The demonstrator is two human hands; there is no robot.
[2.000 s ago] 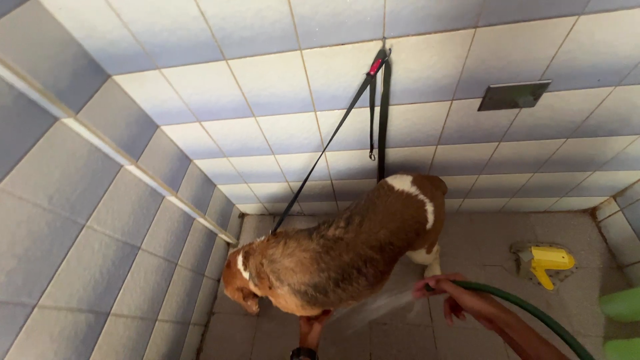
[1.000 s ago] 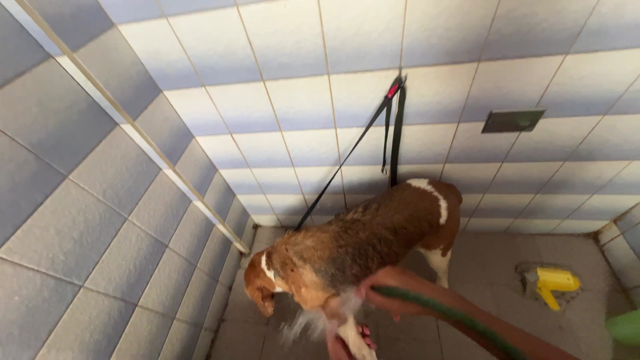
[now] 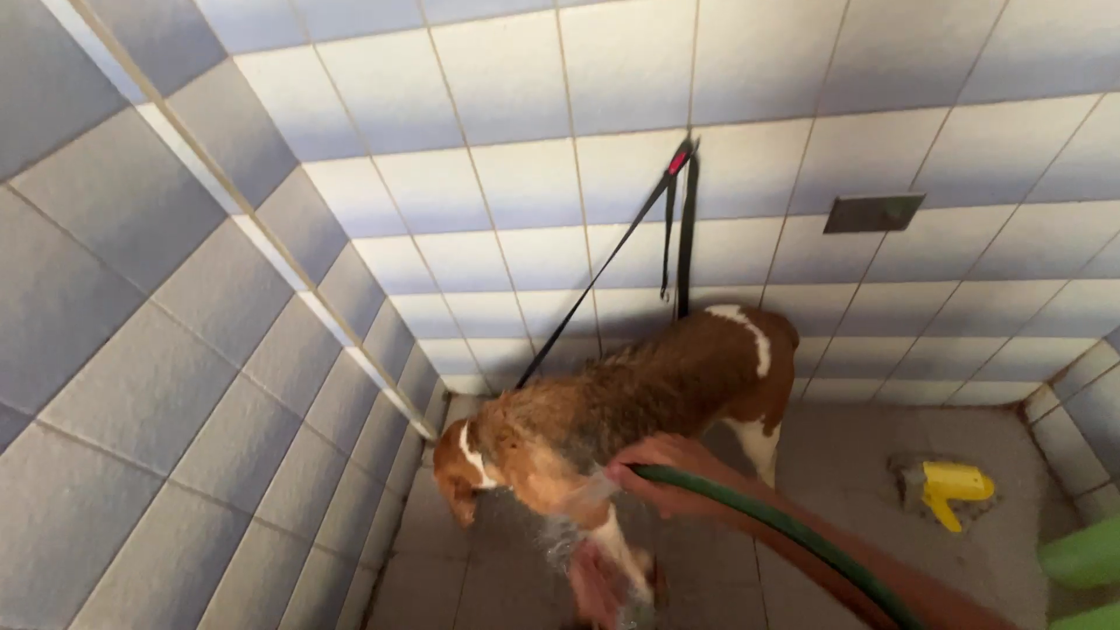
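A brown and white dog (image 3: 647,394) with wet fur stands on the tiled floor, its head low at the left corner. My right hand (image 3: 669,472) grips the end of a green hose (image 3: 787,525) beside the dog's shoulder, and water sprays from it down over the front leg. Below, my left hand (image 3: 599,582) is under the spray at the dog's pale front leg (image 3: 621,551); blur and water partly hide its fingers, and whether they close on the leg is unclear. A black leash (image 3: 591,284) runs from the dog's neck up to the wall.
Tiled walls (image 3: 516,96) meet at the left behind the dog. A dark metal plate (image 3: 875,213) is fixed on the back wall. On the floor at right lies a yellow plastic object (image 3: 954,490); a green object (image 3: 1085,556) shows at the right edge.
My right hand has moved left with the hose, from below the dog's hindquarters to its shoulder. The dog's pale front leg, hidden two seconds ago, now shows beside my left hand.
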